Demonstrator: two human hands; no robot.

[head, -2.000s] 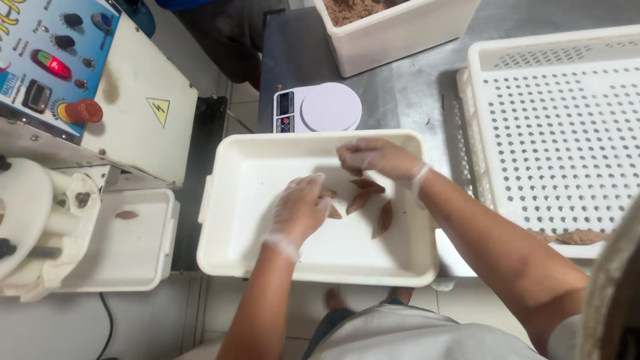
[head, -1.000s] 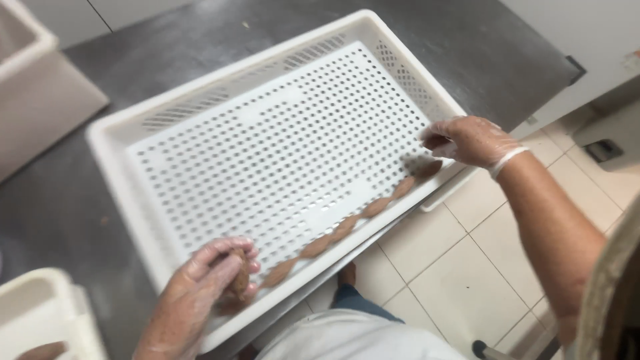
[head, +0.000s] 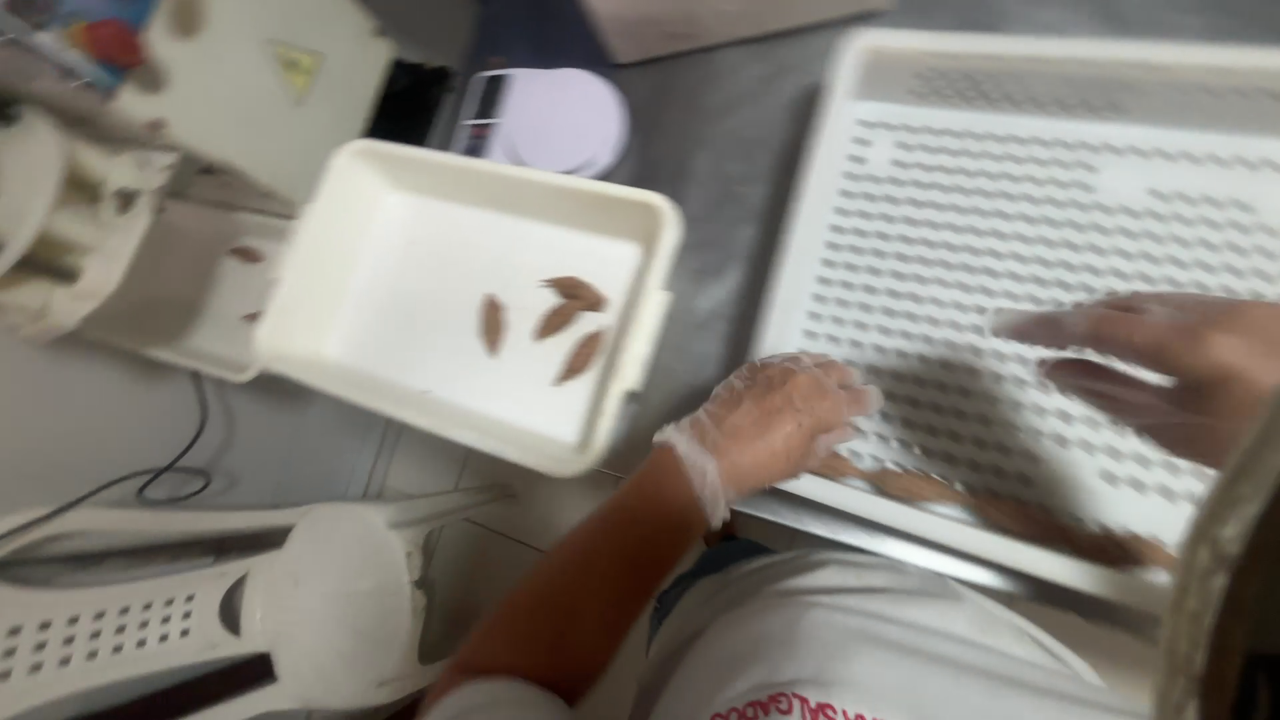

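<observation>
My left hand [head: 790,420], in a clear plastic glove, is over the near left corner of a white perforated plastic tray [head: 1000,250]. Its fingers point down beside the end of a row of brown spindle-shaped dough pieces [head: 915,487] along the tray's near wall; whether it holds a piece is hidden. Above the tray at the right, my gloved right hand [head: 1150,360] has thumb and fingers apart with nothing between them. A cream plastic tub [head: 390,220] to the left holds several more brown pieces [head: 492,323].
A white kitchen scale [head: 560,120] stands behind the tub on the metal table [head: 700,190]. At the left is a machine [head: 260,90] with a warning sign, and a smaller bin [head: 205,290] holding brown pieces. A white plastic chair [head: 330,590] is at the lower left.
The view has swung a lot. Two seconds ago both hands were in the tub; they are now over the perforated tray. The brown piece seen at my left fingers one second ago is no longer visible there.
</observation>
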